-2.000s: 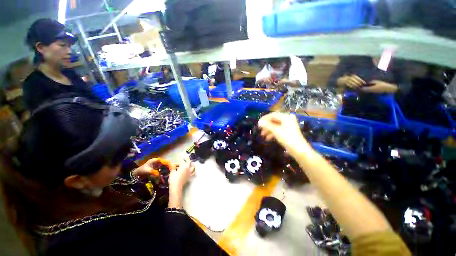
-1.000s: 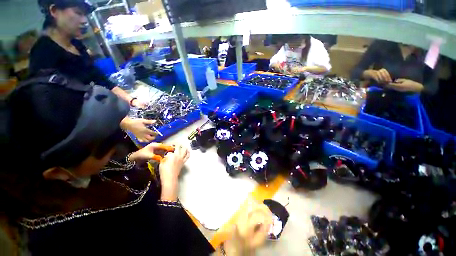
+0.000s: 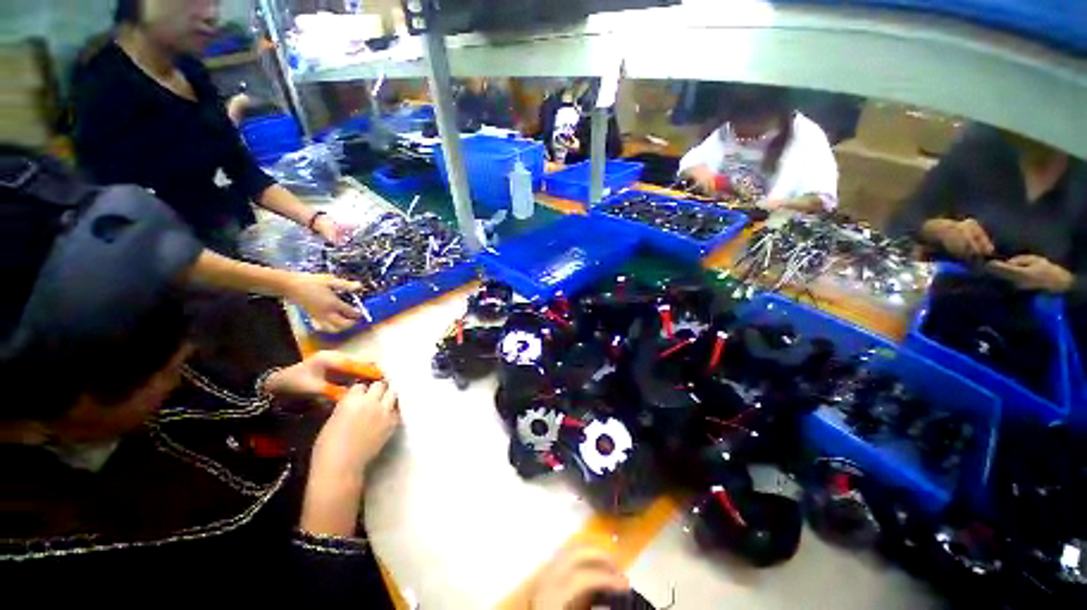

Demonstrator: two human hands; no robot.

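My left hand (image 3: 578, 577) is at the bottom edge, blurred and mostly cut off. Its fingers are curled against a dark piece (image 3: 629, 598) that looks like a black housing; only its top edge shows. My right hand is out of the picture. In front lies a large heap of round black housings (image 3: 763, 521) with red wires. Two notched discs, one bright white (image 3: 604, 444) and one greyer (image 3: 540, 428), face me at the heap's near left side. Another white disc (image 3: 520, 347) is farther back.
A neighbour's hands (image 3: 346, 411) hold an orange-handled tool close on the left. Another person's hand (image 3: 328, 300) reaches to a blue tray of metal parts (image 3: 399, 290). Blue bins (image 3: 560, 256) stand behind the heap. A shelf post (image 3: 449, 143) rises at the back. People sit opposite.
My view has shifted, so the heap appears lower and larger. The arm that reached to the heap is gone. The lone housing by my left hand has dropped mostly below the bottom edge.
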